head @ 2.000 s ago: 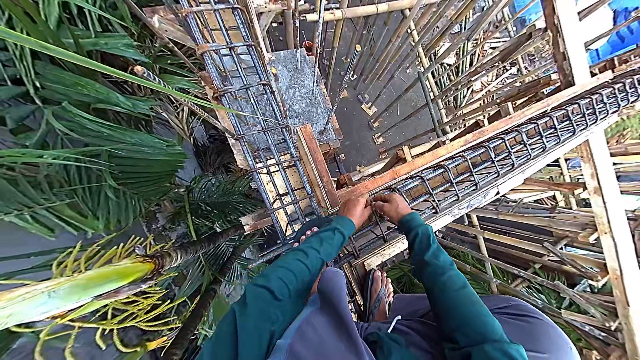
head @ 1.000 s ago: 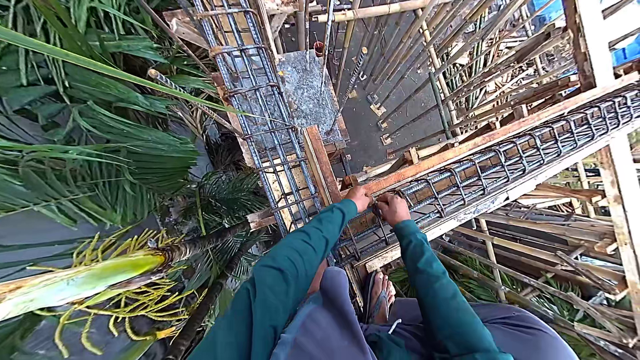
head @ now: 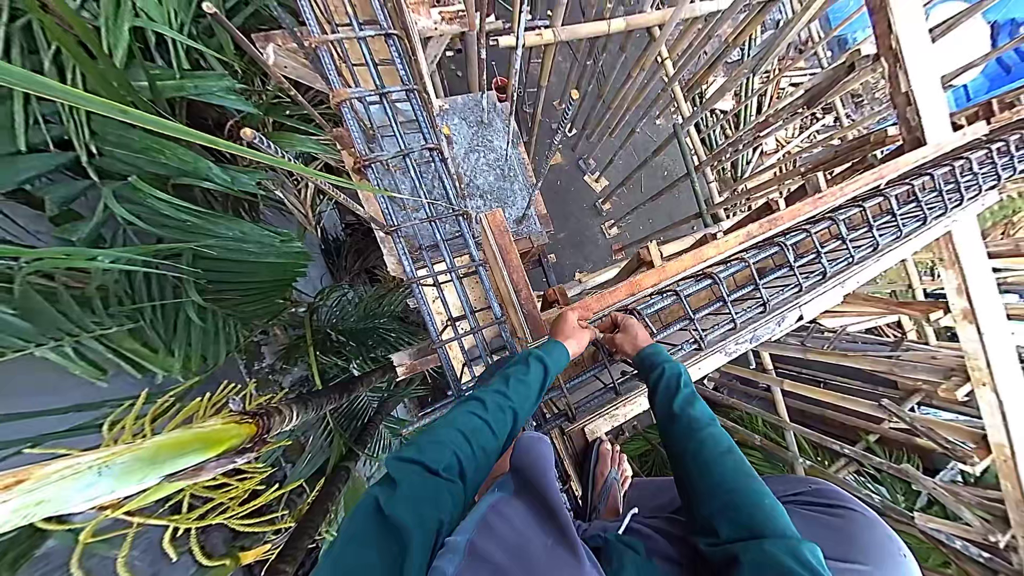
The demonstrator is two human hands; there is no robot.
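My left hand [head: 573,332] and my right hand [head: 625,334] meet with fingertips almost touching at the near end of a steel rebar cage [head: 756,292], which lies in a wooden beam form. Their fingers are bent over a stirrup and the top bars; whether they pinch a thin wire is too small to tell. The form's reddish-brown side board [head: 688,268] runs just beyond my hands. A second rebar cage [head: 432,192] crosses to the left, joining near my knees. Between the cages a short brown board [head: 510,276] stands beside my left hand.
My sandalled foot [head: 610,480] rests by the form's corner. Far below are a grey floor [head: 588,216] and many bamboo props [head: 680,104]. Palm fronds [head: 160,264] and a cut palm stalk [head: 128,464] fill the left. A pale timber post [head: 988,352] stands at right.
My hands stay together at the same part of the cage, with small shifts of the fingers. Nothing else has plainly changed.
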